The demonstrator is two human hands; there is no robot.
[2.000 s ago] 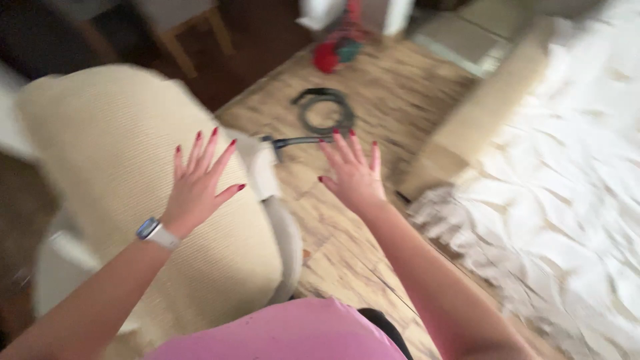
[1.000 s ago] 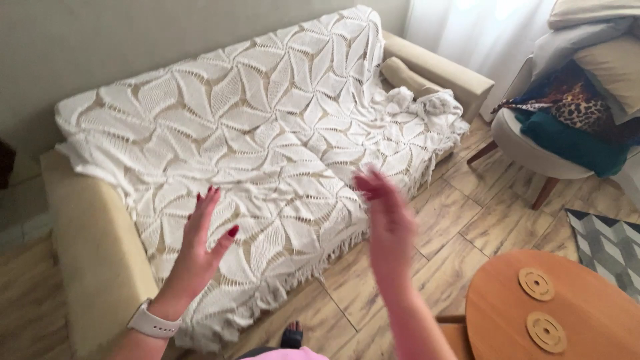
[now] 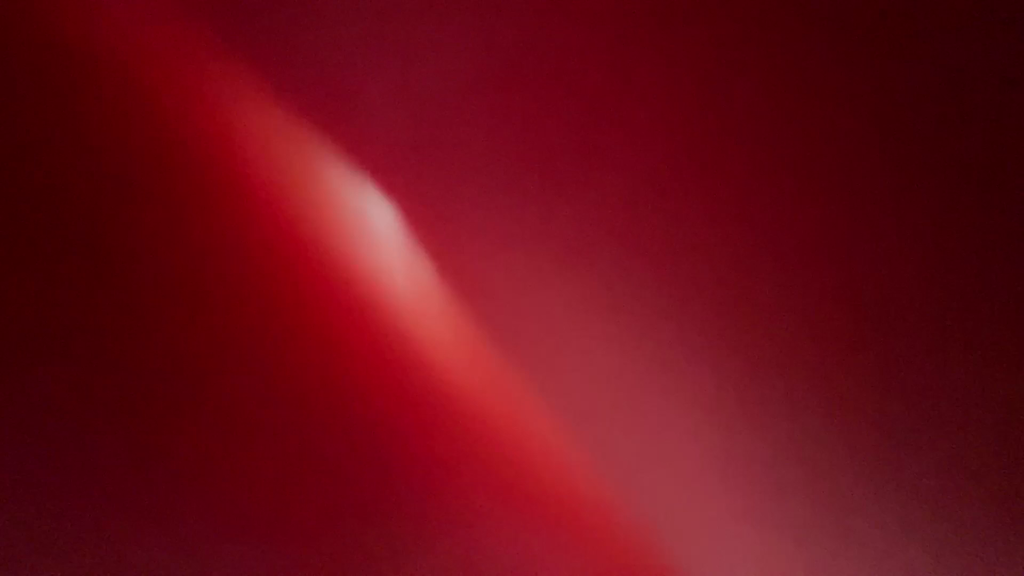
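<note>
A dark red, blurred surface (image 3: pixel 512 336) fills the whole head view, very close to the lens. A brighter red band slants across it from the upper left to the bottom, with a pale spot of light on it. The blur does not settle what the surface is; it may be skin pressed near the camera. Neither my left hand nor my right hand can be made out as a hand, and whatever they hold or touch is hidden.
The camera has become covered. The sofa with its white crocheted throw, the round wooden table and both my raised hands, seen a second ago, no longer show.
</note>
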